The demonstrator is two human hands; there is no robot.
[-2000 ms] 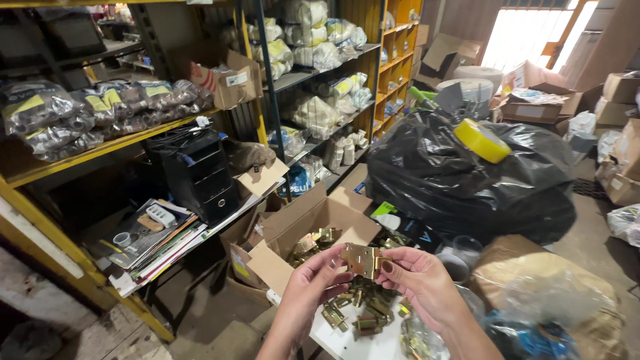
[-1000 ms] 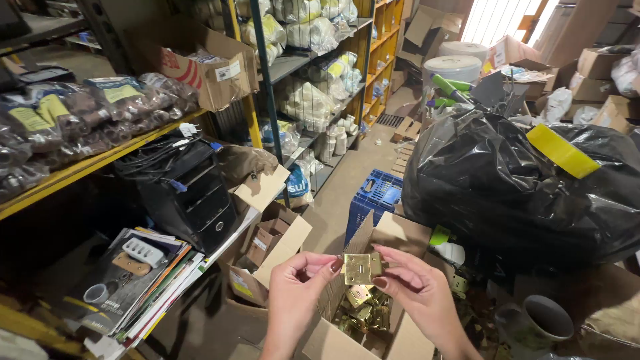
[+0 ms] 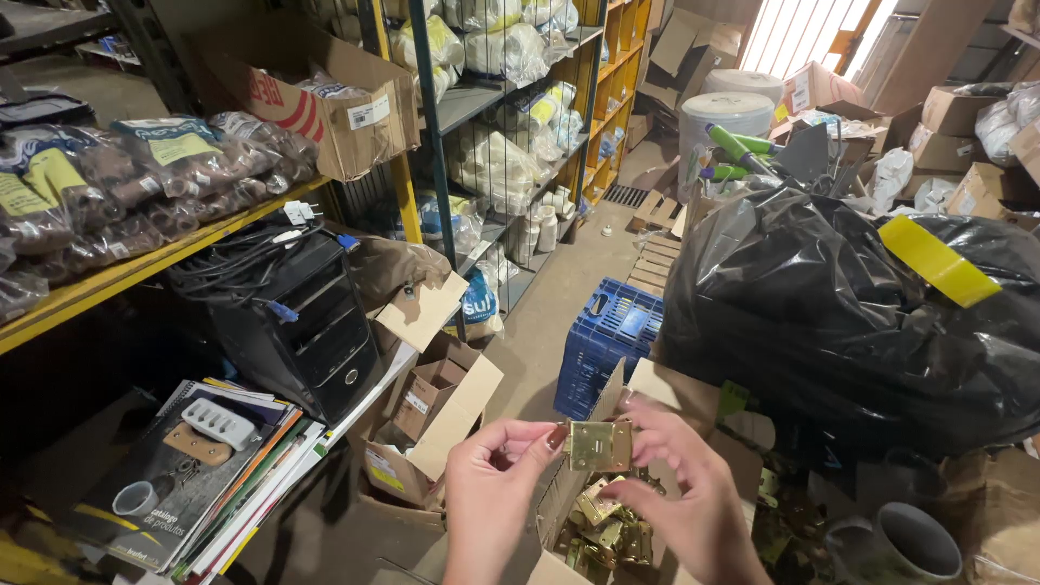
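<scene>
Between thumb and fingers, my left hand (image 3: 504, 479) holds a small brass-coloured metal lock case (image 3: 600, 445) by its left edge, its flat face toward the camera. My right hand (image 3: 682, 479), slightly blurred, is at the right side of the lock case with thumb and fingers apart; whether a fingertip touches it is unclear. Below both hands, an open cardboard box (image 3: 561, 491) contains several similar brass-coloured metal pieces (image 3: 605, 528). My right hand partly covers the box.
A blue plastic crate (image 3: 605, 341) stands beyond the box. A large black plastic bag (image 3: 812, 309) bulges at right, with a yellow tape roll (image 3: 938, 260) on top. At left are a black computer tower (image 3: 301, 325), catalogues (image 3: 203, 479) and another open carton (image 3: 439, 414).
My right thumb and fingers have spread at the lock case, which both hands gripped one second ago. The view has shifted, bringing the blue crate into sight since two seconds ago.
</scene>
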